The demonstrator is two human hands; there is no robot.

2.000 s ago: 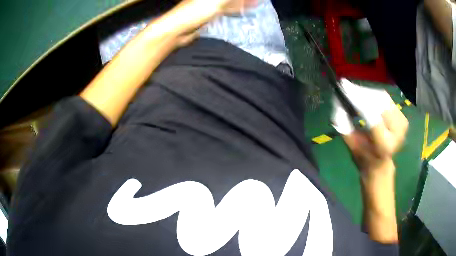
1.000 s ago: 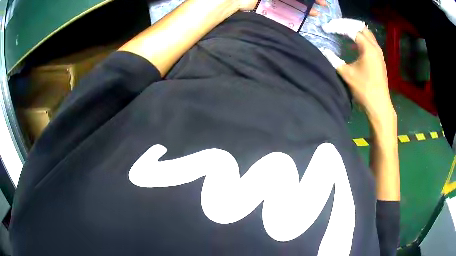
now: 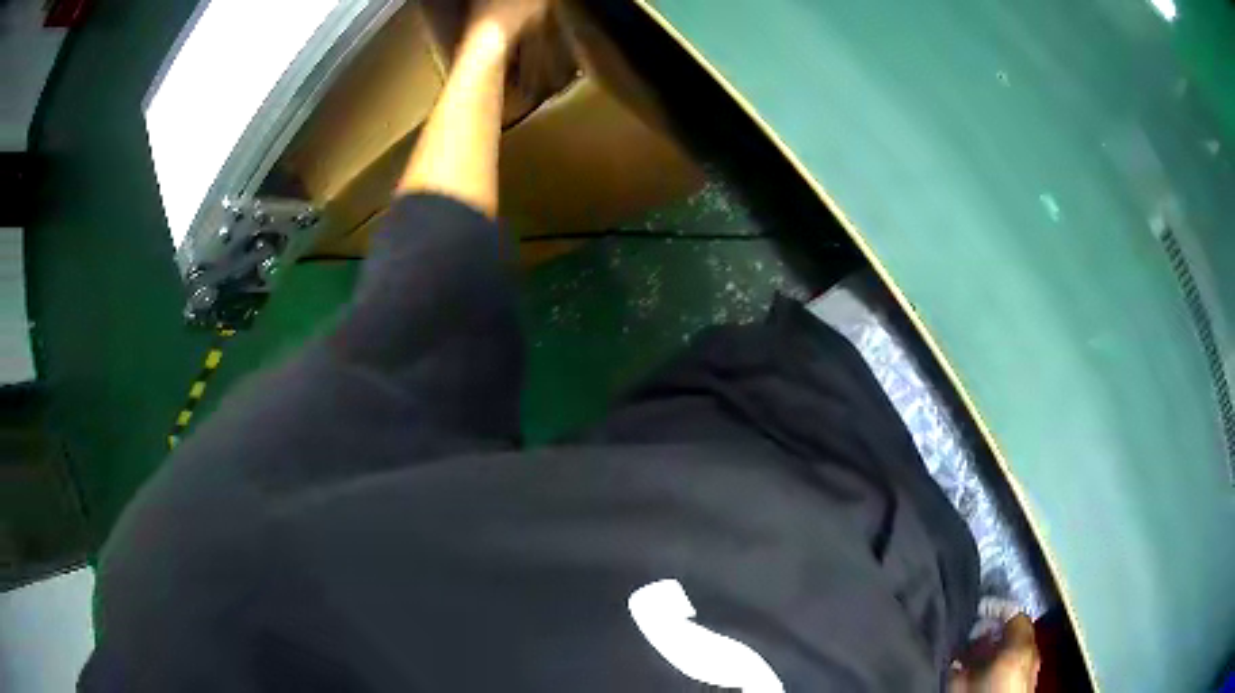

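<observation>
My left hand (image 3: 512, 19) reaches to the top edge of the picture, over a brown cardboard box (image 3: 596, 169) under the bench. It is partly cut off and in shadow; whether it holds anything cannot be told. My right hand (image 3: 1005, 658) is small and low at the right, beside my thigh and the bench edge, with a pale covering at its fingers. Its grip is unclear. A dark ladder-like strip, perhaps carrier tape (image 3: 1197, 318), lies on the green bench (image 3: 948, 149) at the far right.
The curved bench edge runs from top middle to bottom right. A metal frame with a bolted corner bracket (image 3: 251, 257) and a white panel (image 3: 230, 81) stand at upper left. A dark cable crosses the green floor (image 3: 623, 305) beside the box.
The view has swung left. My left hand has moved from my lap to the box. The pink-screened phone-like thing at my lap and the dark tool earlier in my right hand no longer show.
</observation>
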